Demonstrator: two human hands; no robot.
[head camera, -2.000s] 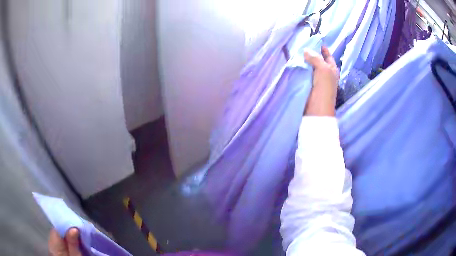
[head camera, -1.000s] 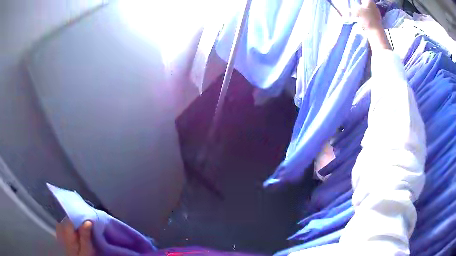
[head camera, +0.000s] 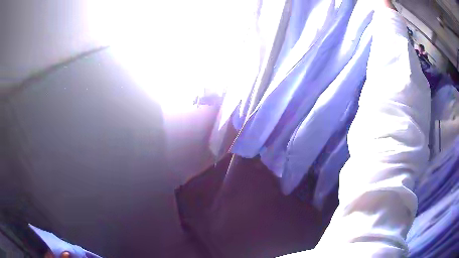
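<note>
Light blue shirts (head camera: 302, 106) hang in long folds at the upper middle. My right arm in a white sleeve reaches up along their right side. My right hand (head camera: 388, 3) is nearly all cut off by the top edge, so its fingers and any hold are hidden. My left hand (head camera: 58, 254) shows only as fingertips at the bottom left edge, closed on a small light blue cloth piece (head camera: 55, 242).
A pale panel (head camera: 95, 151) fills the left, with strong glare above. A thin metal pole (head camera: 232, 164) slants beside the shirts. More blue garments (head camera: 438, 201) hang at the lower right. A small, distant person (head camera: 422, 49) may show at the upper right.
My right hand has moved up, almost out of the picture. The hanging shirts beside it now spread wider across the upper middle. My left hand and its cloth sit lower, mostly cut off.
</note>
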